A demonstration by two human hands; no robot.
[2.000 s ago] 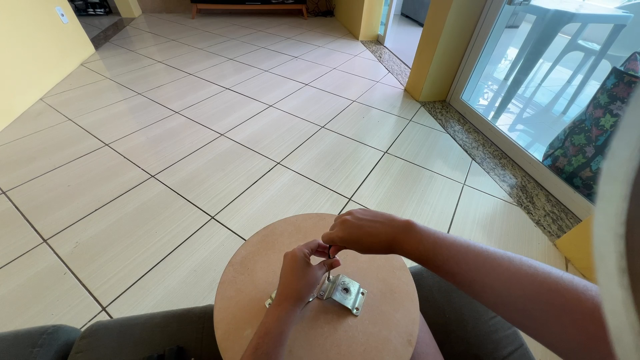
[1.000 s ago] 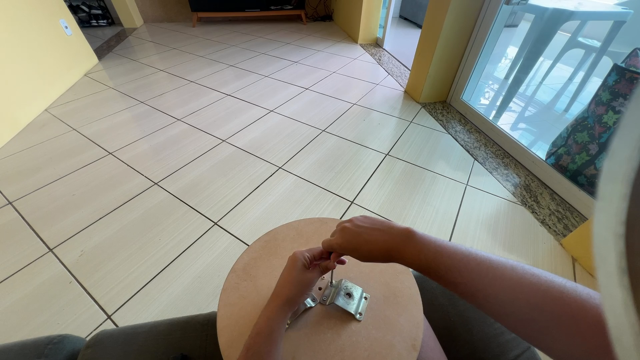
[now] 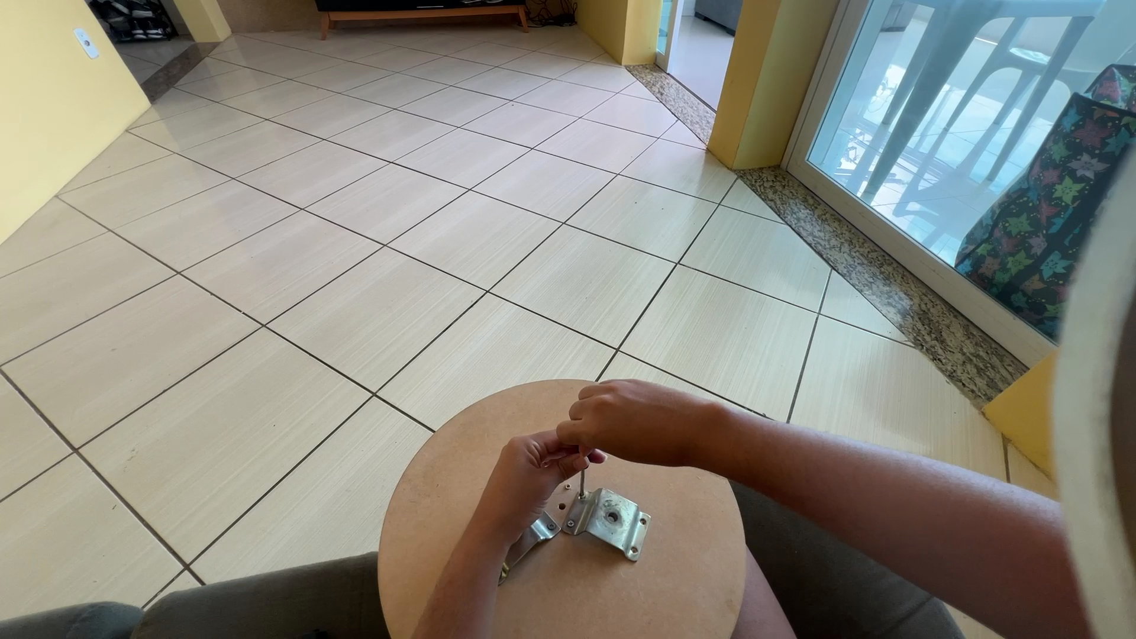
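A round wooden board lies across my lap, with a bent metal bracket on it. A second metal bracket lies to its left, partly hidden by my left wrist. My right hand grips the top of a thin metal tool, whose handle is hidden in the fingers. The shaft stands upright, its lower end at the left edge of the first bracket. My left hand pinches near the top of the same shaft, touching the right fingers.
My legs are under and beside the board. Light tiled floor stretches ahead to a low wooden stand. At right are a glass door, a granite sill and a star-patterned bag. A pale curved edge shows at far right.
Both hands stay over the board at the upright tool. The left hand and wrist have shifted slightly, and more of the left bracket shows than two seconds ago.
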